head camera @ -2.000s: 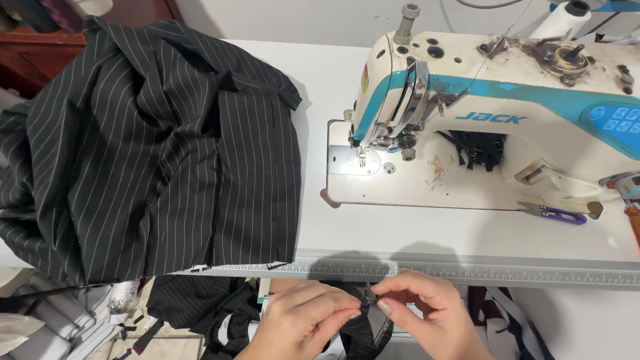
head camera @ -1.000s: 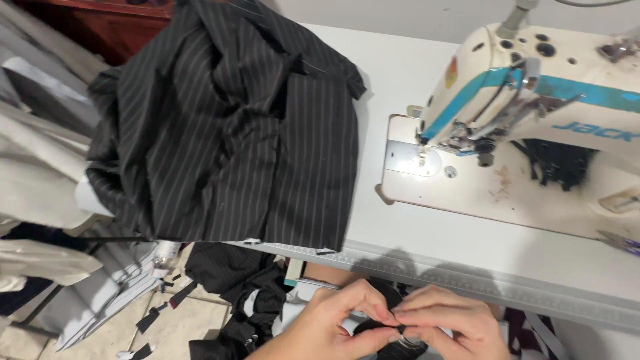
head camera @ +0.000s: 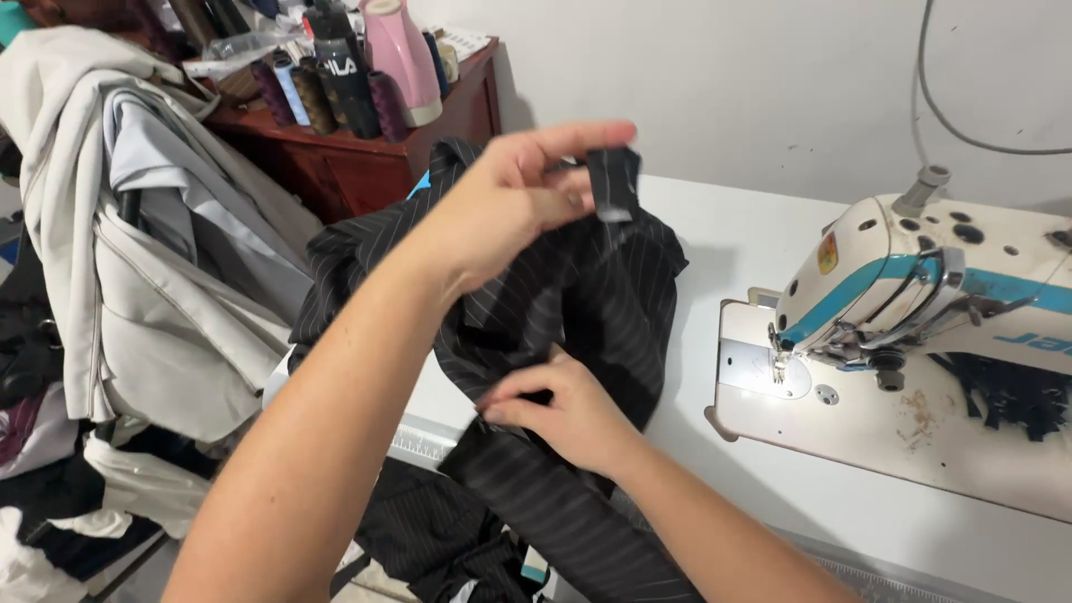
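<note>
A black pinstriped garment (head camera: 620, 310) lies bunched at the left of the white sewing table, part of it hanging over the front edge. My left hand (head camera: 544, 180) is raised above it, with a small folded end of pinstriped fabric (head camera: 615, 180) between its fingers. Lower down, my right hand (head camera: 557, 406) pinches an edge of the pinstriped cloth between thumb and fingers. To the right stands an industrial sewing machine (head camera: 930, 285), its presser foot (head camera: 780, 368) over the metal needle plate; neither hand touches it.
A red wooden cabinet (head camera: 352, 167) holds thread cones (head camera: 314, 100), a black bottle (head camera: 347, 84) and a pink thermos (head camera: 402, 63). Light garments (head camera: 159, 276) hang at the left. Dark scraps (head camera: 1017, 389) lie under the machine arm. A ruler strip (head camera: 423, 444) runs along the table's front edge.
Both hands have left their place together at the table's front edge and are now over the garment, holding it apart. The garment has been lifted and rearranged. The view has swung left.
</note>
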